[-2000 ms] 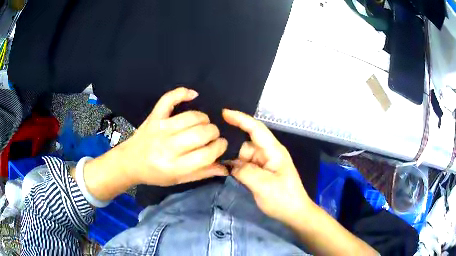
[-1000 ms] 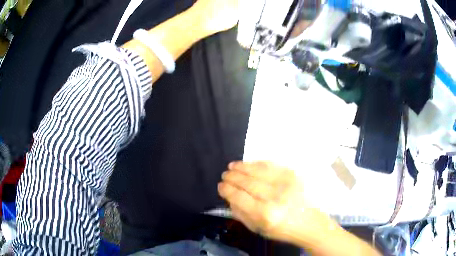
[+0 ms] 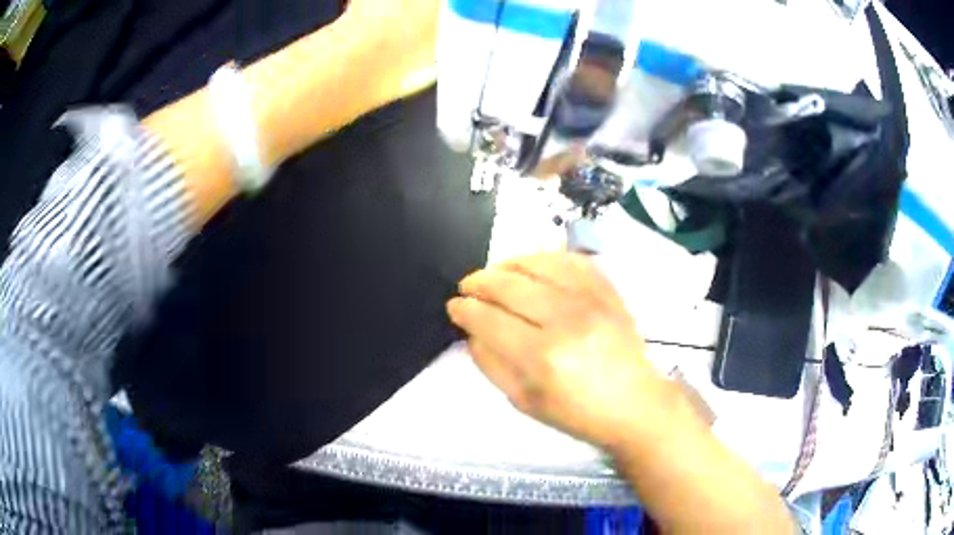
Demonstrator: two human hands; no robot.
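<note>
A large black cloth panel [image 3: 314,282] lies on the white table with its right edge running up to the presser foot [image 3: 483,172] of the sewing machine [image 3: 513,52]. My left hand [image 3: 403,42] is at the top, behind the machine head's left side; its fingers are hidden, so its grip cannot be told. My right hand [image 3: 554,334] lies at the panel's right edge below the foot, with its fingertips on the cloth edge. The thumb is hidden. The needle is too blurred to make out.
Black cloth scraps [image 3: 826,167] drape over the machine at right. A black phone-like rectangle [image 3: 766,324] lies below them, beside a green strip [image 3: 680,225]. A ruler scale [image 3: 460,481] runs along the table's front edge. Blue material [image 3: 157,470] shows below left.
The right hand has moved up along the cloth edge toward the foot. The left arm has moved left. The panel's lower edge has moved up, baring more of the table front and ruler scale.
</note>
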